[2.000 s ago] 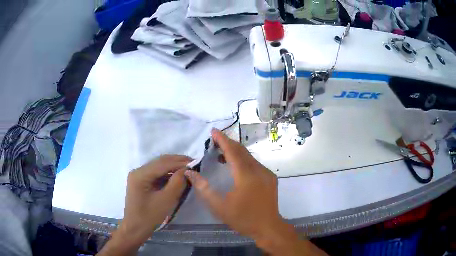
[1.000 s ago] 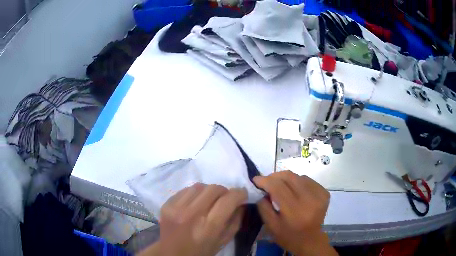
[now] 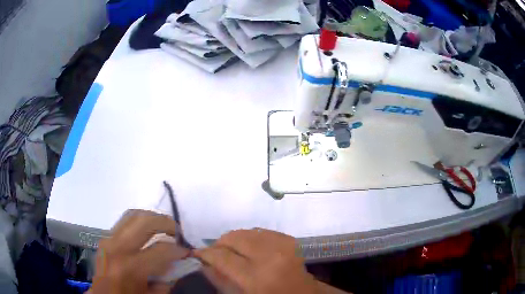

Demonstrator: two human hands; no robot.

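Note:
A cut fabric piece (image 3: pixel 177 268), pale grey with a dark edge, is bunched between my hands at the table's front edge. Its narrow dark strip (image 3: pixel 174 215) sticks up beyond my fingers onto the white table. My left hand (image 3: pixel 138 250) is closed on the piece and blurred. My right hand (image 3: pixel 250 261) pinches the piece at the strip's lower end, its fingertips close to my left hand. Most of the piece is hidden by my hands or cut off by the picture's bottom edge.
The white sewing machine (image 3: pixel 374 115) stands right of centre, its presser foot by a yellow mark (image 3: pixel 304 148). Scissors (image 3: pixel 455 182) lie in front of it at the right. Stacked grey pieces (image 3: pixel 230 34) lie behind left. Blue tape (image 3: pixel 80 129) marks the left edge. More fabric (image 3: pixel 34 143) lies beyond it.
Both hands have moved left and nearer the front edge with the piece. The grey panel, spread over the table before, is now mostly gathered in the hands. The camera view has shifted.

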